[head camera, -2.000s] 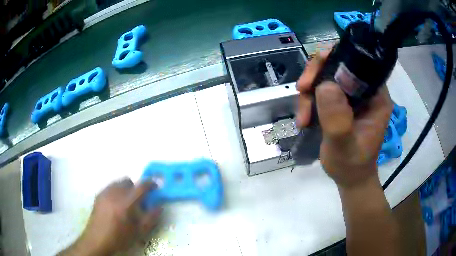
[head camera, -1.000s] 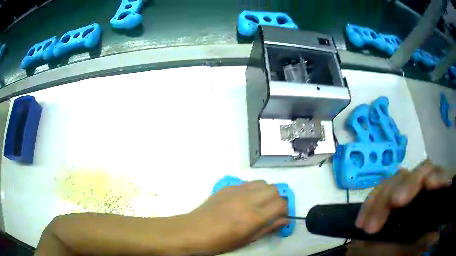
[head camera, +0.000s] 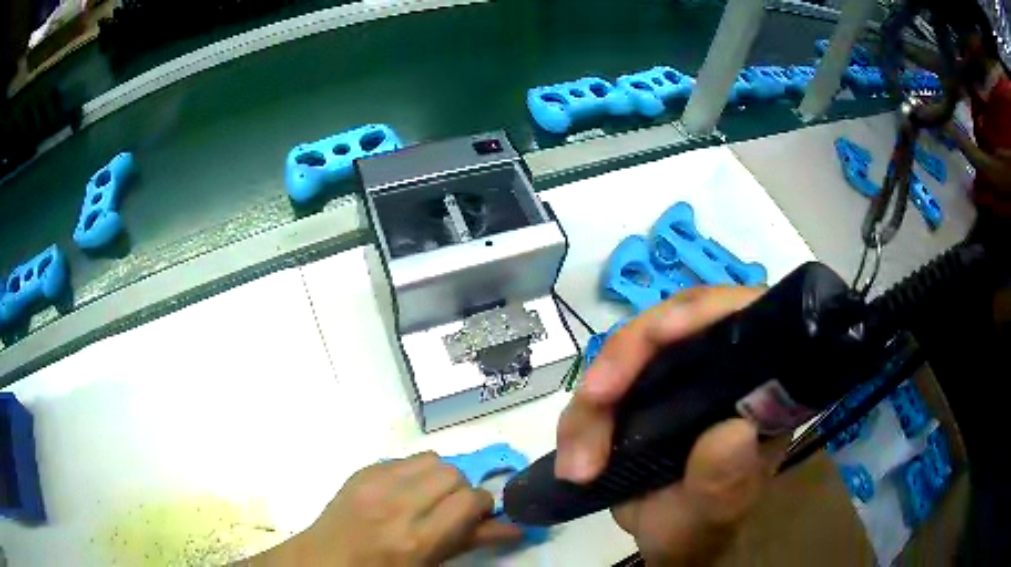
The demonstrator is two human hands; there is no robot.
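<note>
A light-blue controller housing (head camera: pixel 494 461) lies on the white bench at the lower middle, partly hidden by my left hand and the driver. My left hand (head camera: pixel 397 512) holds it down. My right hand (head camera: pixel 676 432) is wrapped round the thick black electric screwdriver (head camera: pixel 710 388), which is tilted with its nose down-left at the housing, beside my left fingers. The bit tip and any screw are hidden. The grey screw feeder (head camera: pixel 471 277) stands just behind the housing.
Stacked blue housings (head camera: pixel 710 257) lie right of the feeder. The green conveyor (head camera: pixel 238 122) carries spaced housings beyond the bench. A dark-blue bin (head camera: pixel 18 460) is at the left edge. More housings are stored low right (head camera: pixel 926 478). A person in red (head camera: pixel 994 133) is at the upper right.
The view has swung right. The screwdriver has gone from nearly level to steeply tilted, its nose now close over the housing by my left fingers. My left hand still holds the housing.
</note>
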